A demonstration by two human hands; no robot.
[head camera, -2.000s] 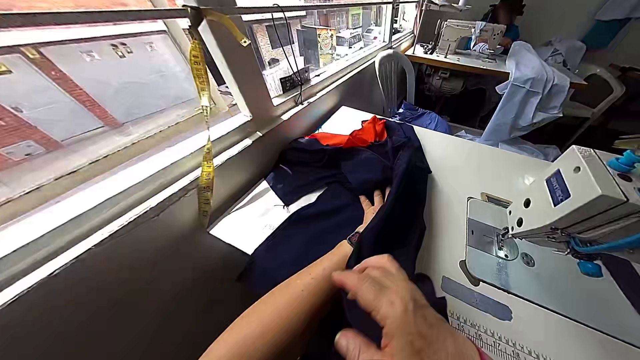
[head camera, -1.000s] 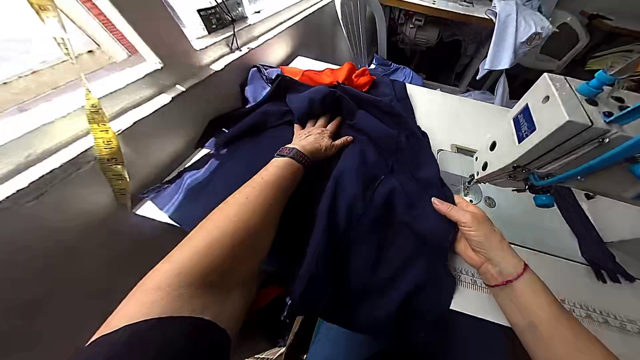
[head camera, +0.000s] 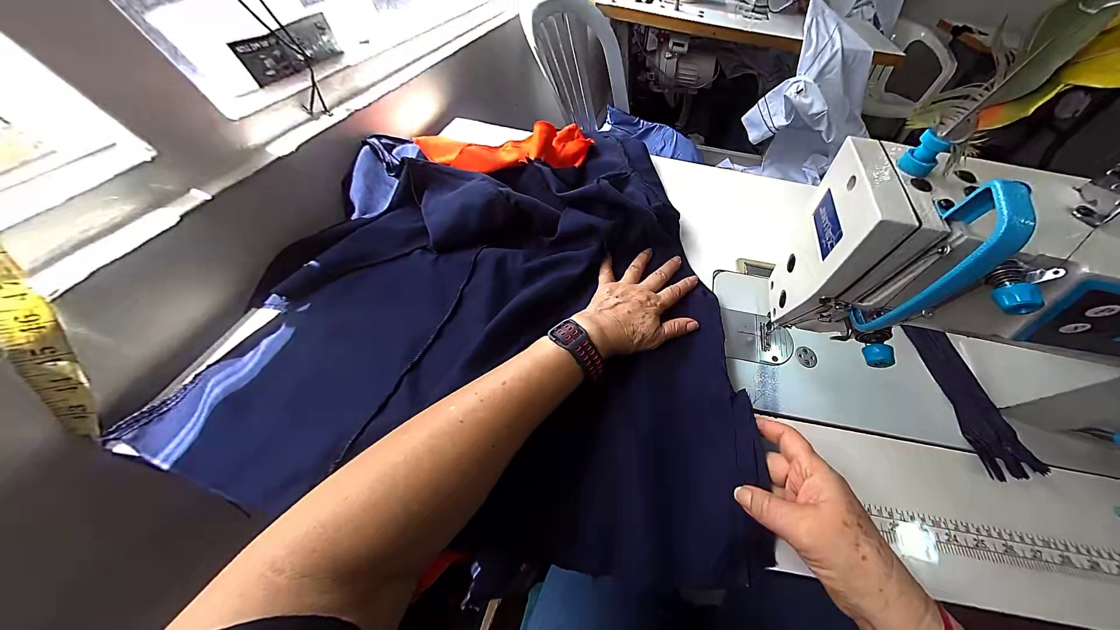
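Navy blue fabric (head camera: 525,350) with a visible seam lies spread over the white sewing table (head camera: 726,210), its lower part hanging over the front edge. My left hand (head camera: 637,306), with a watch on its wrist, rests flat on the cloth, fingers spread. At the cloth's right edge is my right hand (head camera: 814,507); its thumb lies over the fabric and the fingers are partly beneath, pinching the edge. Orange cloth (head camera: 516,150) lies at the far end of the navy pieces. The needle area of the sewing machine (head camera: 875,236) is just right of the fabric.
A ruler strip (head camera: 989,538) runs along the table front. A dark strip of fabric (head camera: 971,402) lies under the machine arm. A yellow measuring tape (head camera: 39,350) hangs at left by the window wall. Behind stand a white plastic chair (head camera: 577,52) and another sewing table (head camera: 752,19).
My left hand has moved right across the navy cloth, nearer the machine. My right hand has moved down along the fabric's right edge. The cloth lies flatter and more spread out than two seconds ago.
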